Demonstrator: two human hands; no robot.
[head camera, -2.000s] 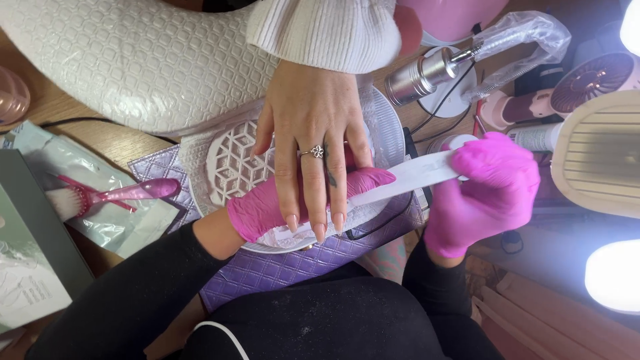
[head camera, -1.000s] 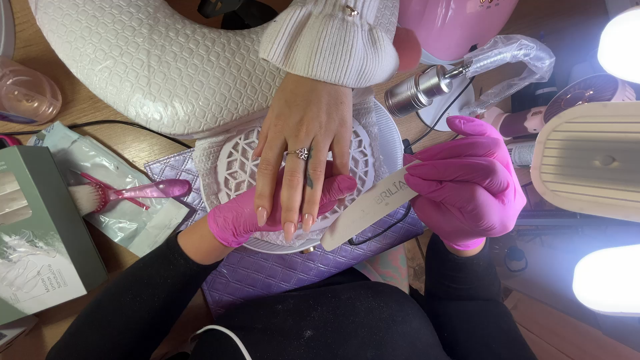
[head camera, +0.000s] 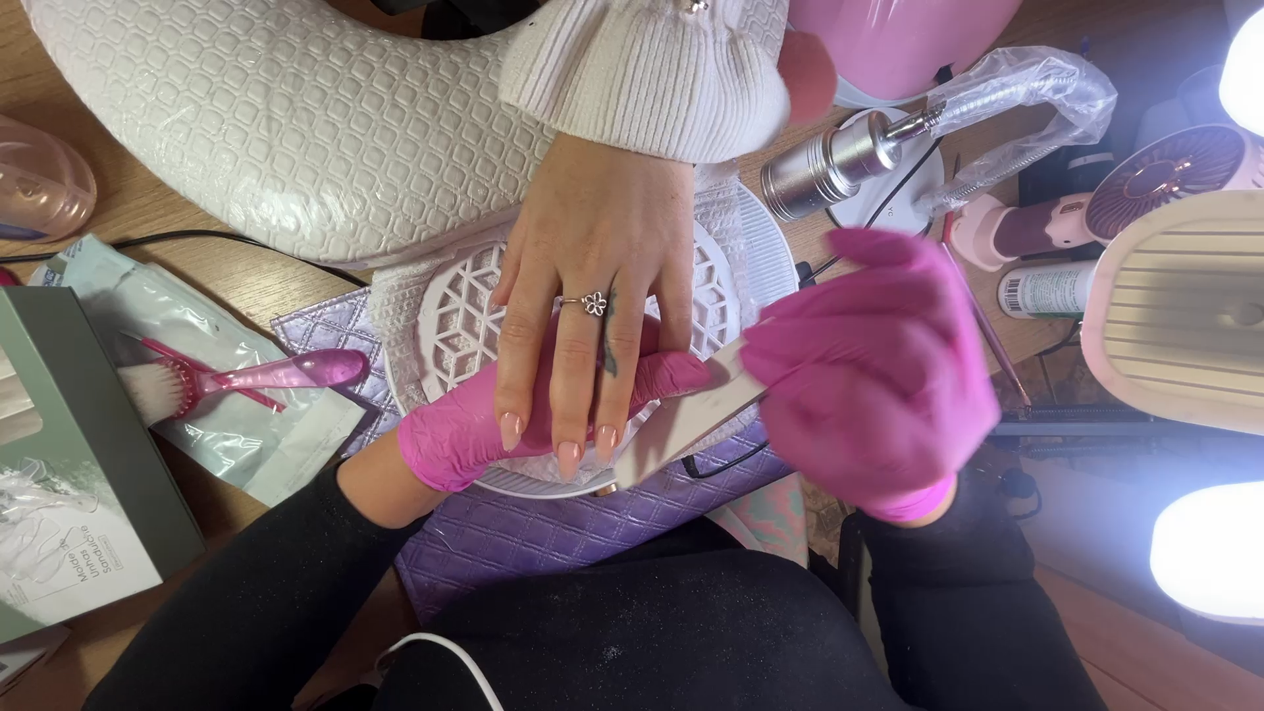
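Another person's hand (head camera: 592, 257), with a flower ring and a white ribbed sleeve, lies palm down over a round white dust collector with a lattice grille (head camera: 459, 316). My left hand (head camera: 484, 415), in a pink glove, is under that person's fingers and holds them, its thumb out at the right side. My right hand (head camera: 874, 365), also gloved in pink and slightly blurred, grips a pale nail file (head camera: 686, 420). The file slants down to the left, its free end close to the fingertips; whether it touches a nail I cannot tell. A purple quilted mat (head camera: 553, 533) lies beneath.
A white textured armrest cushion (head camera: 326, 128) curves behind. On the left are a pink-handled dust brush (head camera: 286, 375), plastic packets (head camera: 296, 434) and a green-and-white box (head camera: 89, 474). On the right stand a silver lamp head (head camera: 829, 163), a small fan (head camera: 1165, 178) and a bright lamp (head camera: 1200, 553).
The file was higher and nearly level across my left thumb two seconds ago; its free end now points down to the left. My left hand still holds the other person's fingers.
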